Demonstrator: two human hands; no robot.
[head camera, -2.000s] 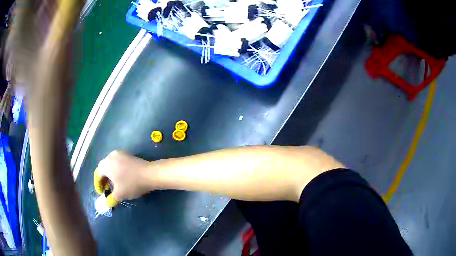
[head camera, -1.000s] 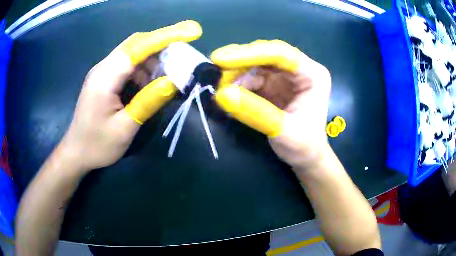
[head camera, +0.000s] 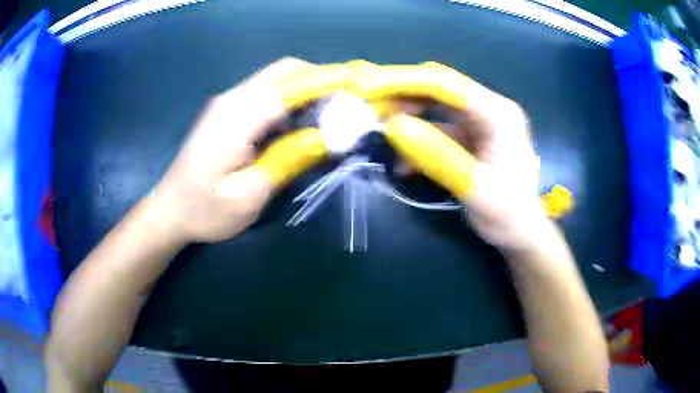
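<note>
A white block with a black end, a wired core (head camera: 347, 123), is held above the dark bench mat between both hands; it is blurred. Several thin white lead wires (head camera: 353, 201) hang from its black end, and one curves to the right. My left hand (head camera: 226, 157), with yellow finger cots, grips the core's left side. My right hand (head camera: 483, 153), also with yellow cots, grips it at the black end. Whether a clear housing is around the core cannot be told through the blur and fingers.
A blue bin (head camera: 38, 153) with pale contents stands at the left edge. Another blue bin (head camera: 641, 153) with black-and-white pieces stands at the right. Spare yellow finger cots (head camera: 557, 201) lie beside my right wrist. A white rail (head camera: 537, 15) curves behind the mat. A red object (head camera: 628, 334) shows at lower right.
The view has swung from the right bin to the mat. My left hand has joined my right on the core. Over the last second, the hands have drawn closer together and the wires have shifted.
</note>
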